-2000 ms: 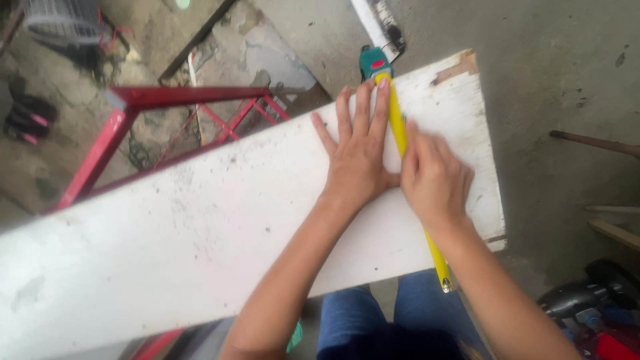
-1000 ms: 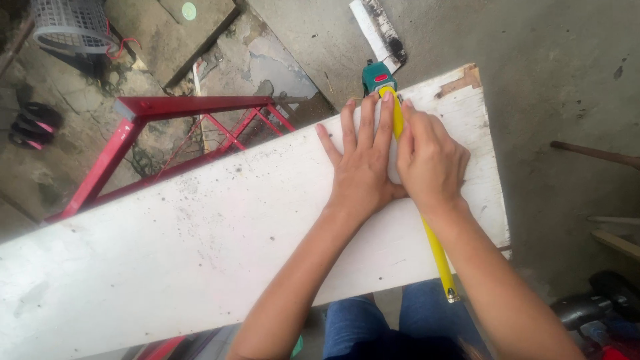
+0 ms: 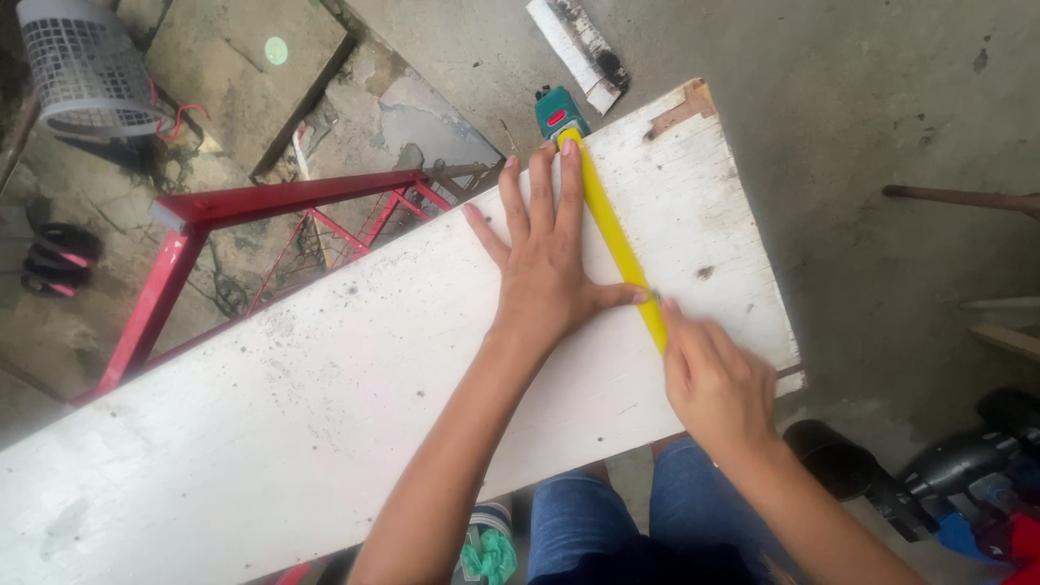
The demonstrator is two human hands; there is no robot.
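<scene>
A white-painted wooden board (image 3: 349, 366) lies slantwise in front of me. The yellow blade of a tape measure (image 3: 613, 231) runs across it near the chipped right end, and the teal tape case (image 3: 559, 112) sits at the board's far edge. My left hand (image 3: 544, 260) is spread flat, fingertips at the blade's far part and thumb on the blade, pressing it to the board. My right hand (image 3: 719, 374) is closed on a small, thin, blurred tool whose tip meets the blade's right edge beside my left thumb. The tape's near end is hidden by my right hand.
A red metal frame (image 3: 284, 197) stands beyond and under the board. A grey plastic basket (image 3: 85, 73) lies at the far left, near dark sandals (image 3: 61, 260). A white scrap piece (image 3: 573, 53) is on the concrete. Black and coloured objects (image 3: 959, 463) crowd the lower right.
My right hand has moved down along the tape, toward my body. My left hand stays on the tape, its thumb now stretched out over the blade.
</scene>
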